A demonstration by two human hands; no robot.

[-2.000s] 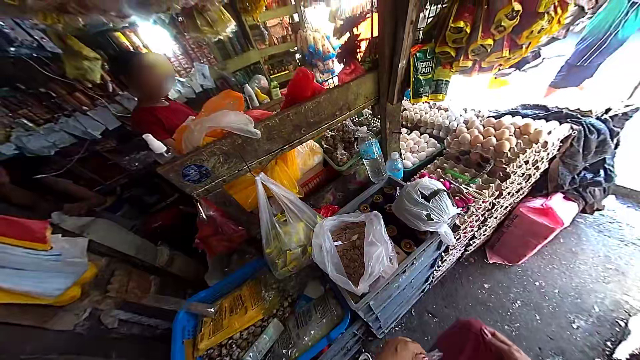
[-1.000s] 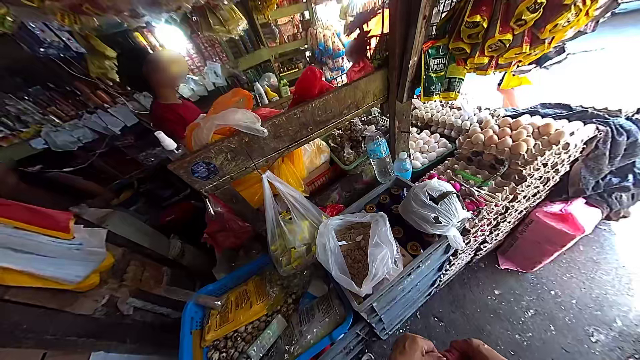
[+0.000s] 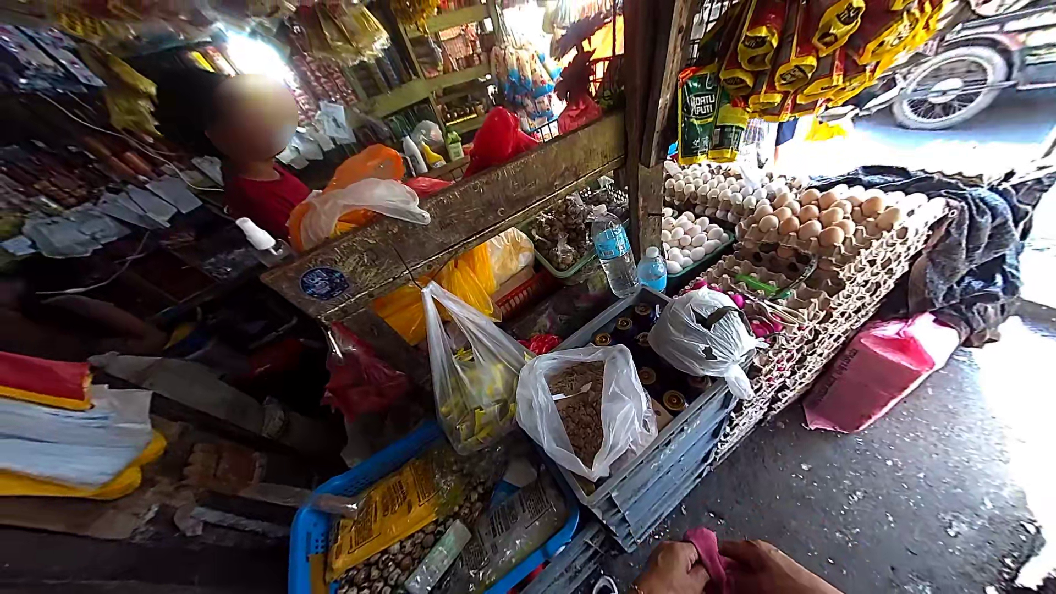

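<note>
At the bottom edge of the head view, my left hand [image 3: 670,568] has its fingers closed on a small pink-red cloth item [image 3: 709,558]. My right hand [image 3: 763,569] meets it from the other side, fingers bent onto the same item; the frame cuts off both hands' lower parts. Just up and left of them stands a grey plastic crate [image 3: 652,495] of dark bottles with gold caps. On the crate rest an open clear plastic bag of brown granules [image 3: 584,412] and a knotted whitish plastic bag [image 3: 701,332].
A blue basket [image 3: 307,528] holds small speckled eggs and packets. Stacked egg trays [image 3: 833,330] and a pink sack [image 3: 879,371] lie to the right. A wooden rail [image 3: 470,210] and post [image 3: 646,190] rise beyond the crate. A person in red [image 3: 266,198] is behind the rail.
The pink-red item now shows between my hands; one second ago it was not visible there. A spoked wheel has come into view at the upper right.
</note>
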